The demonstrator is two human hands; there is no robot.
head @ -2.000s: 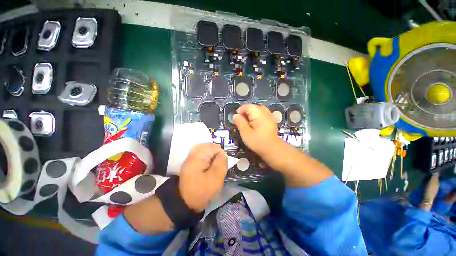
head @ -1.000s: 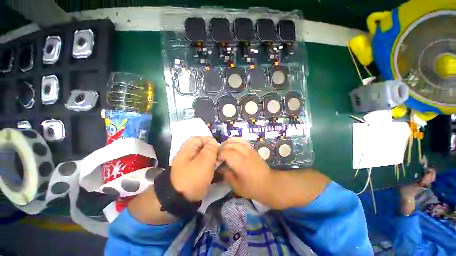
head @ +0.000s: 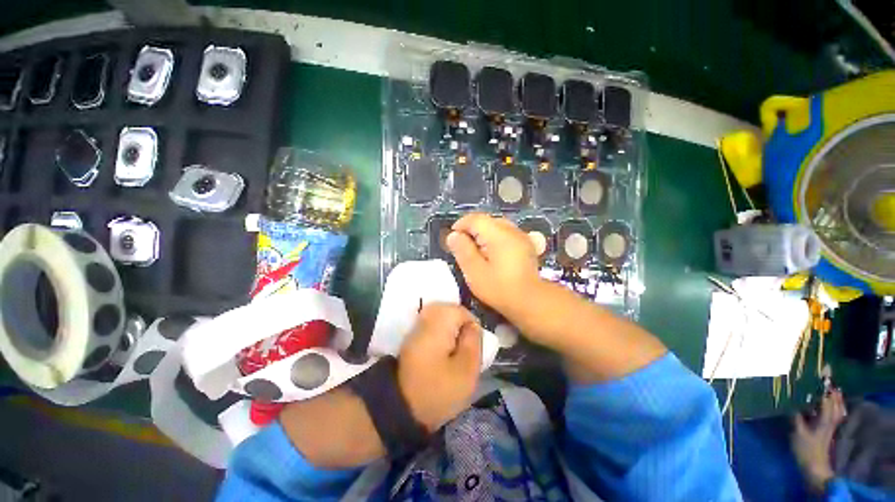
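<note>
My left hand (head: 442,358) is shut on the white release liner strip (head: 417,294), below the left part of the clear blister tray (head: 393,127). The strip carries dark round pads (head: 309,371) at its left. My right hand (head: 502,263) is over the tray, its fingertips together at a black module (head: 439,232) at the left of the third row; whether they hold a pad is hidden. Pale discs show on several modules, such as one in the second row (head: 511,190). Top-row modules (head: 540,95) are plain black. The hands cover some lower pockets.
A pad roll (head: 59,304), a snack packet (head: 294,260) and a clear container (head: 309,188) lie left of the tray. A black foam tray (head: 206,147) holds silver housings at far left. At right are white paper (head: 751,338), a grey cylinder (head: 765,249), a yellow-blue fan (head: 800,147) and another person's hands (head: 819,441).
My right hand was over the third row, came back beside my left hand, and is now over that row again, further left. The whole view has shifted.
</note>
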